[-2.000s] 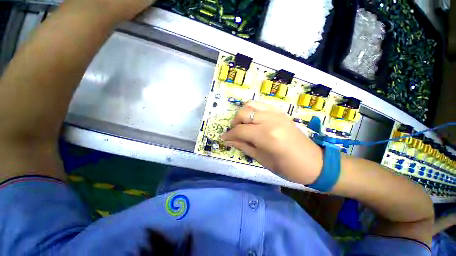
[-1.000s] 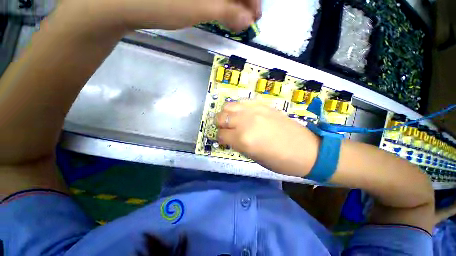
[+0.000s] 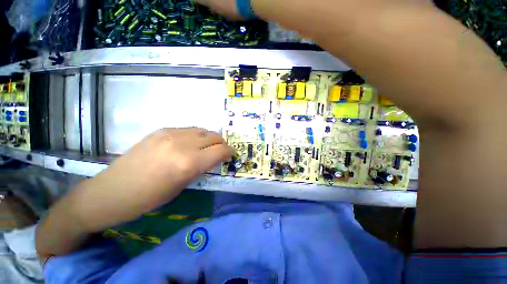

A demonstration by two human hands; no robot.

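Observation:
A pale cream circuit board panel (image 3: 289, 130) lies across the conveyor, with yellow blocks (image 3: 294, 90) and black parts along its far edge, blue discs mid-board and small dark cans near its near edge. My left hand (image 3: 178, 152) is at the panel's near left corner, its fingertips by the small parts there. Whether it holds a part cannot be told. My right arm crosses over the panel's right end. My right hand (image 3: 219, 5), with a blue strap at the wrist, is over the capacitor tray, mostly cut off by the top edge. Its fingers are hidden.
Green capacitors (image 3: 150, 25) fill a black tray beyond the far conveyor rail (image 3: 150, 56). Another board (image 3: 14, 113) lies on the line at the far left. The near rail (image 3: 356, 194) runs in front of my shirt. Another person's arm (image 3: 16, 216) shows at the lower left.
The view has turned left. My left hand has come down from the trays to the panel's left edge. My right hand has left the panel and moved up over the green capacitors.

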